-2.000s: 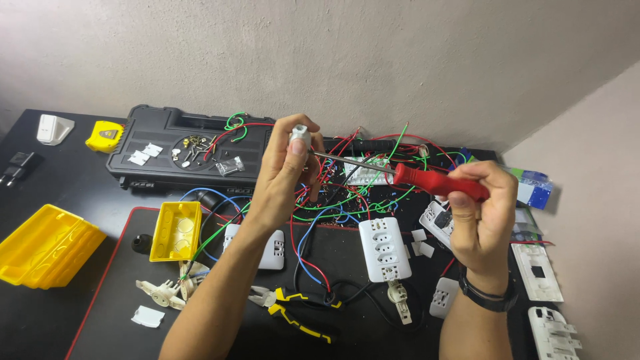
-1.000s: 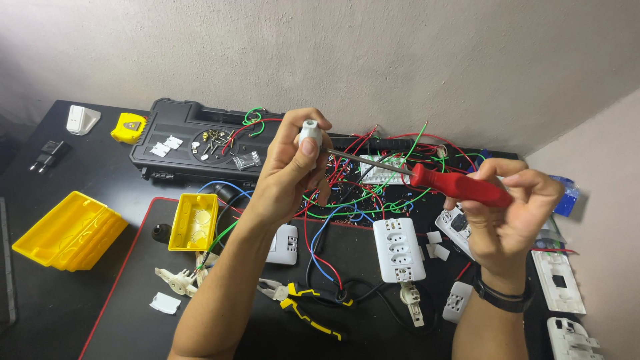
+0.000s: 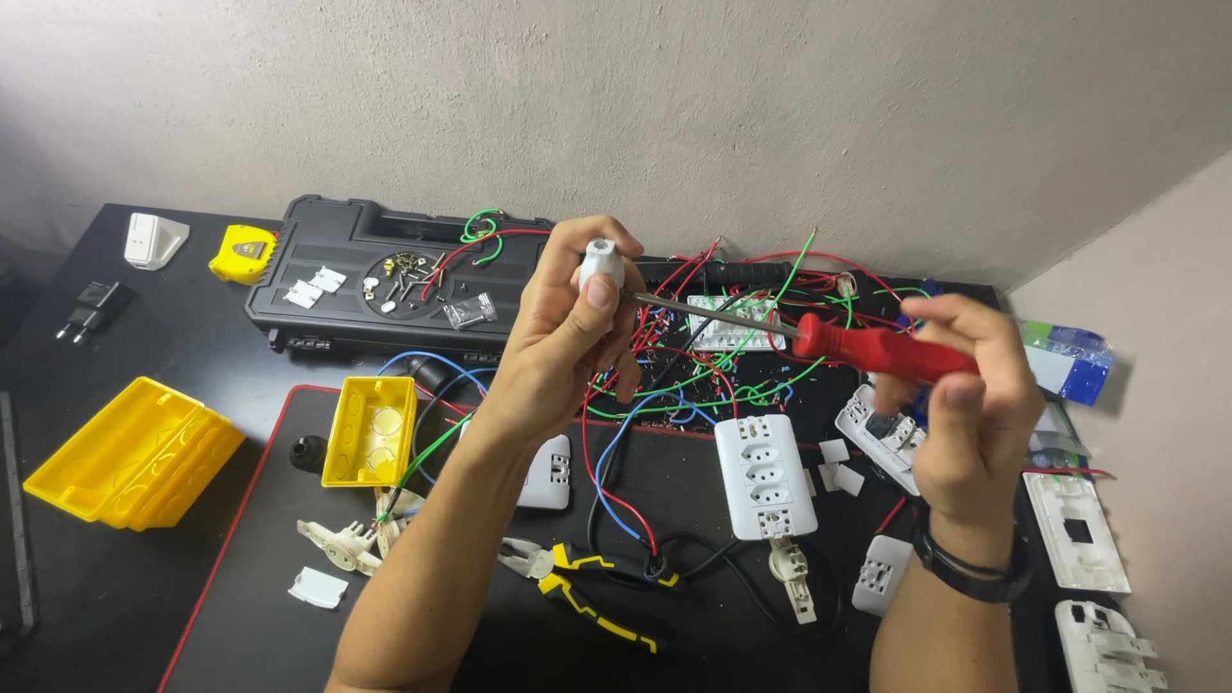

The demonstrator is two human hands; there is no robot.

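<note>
My left hand is raised at the centre and grips a small white plastic fitting, whose round opening faces up. The steel shaft of a red-handled screwdriver meets the side of the fitting near my left thumb; its tip is hidden. My right hand has the screwdriver's handle between thumb and fingers, with some fingers lifted off it. Beneath the hands lie a white triple-socket plate, yellow-and-black pliers and a tangle of red, green and blue wires.
A black tool case bearing screws and small parts stands against the wall. Yellow electrical boxes and a tape measure are at the left. White plates and frames lie at the right. A red-edged black mat covers part of the table.
The fingers of my right hand have shifted on the screwdriver handle, and some have lifted off. My left hand keeps hold of the white fitting. The view has moved slightly.
</note>
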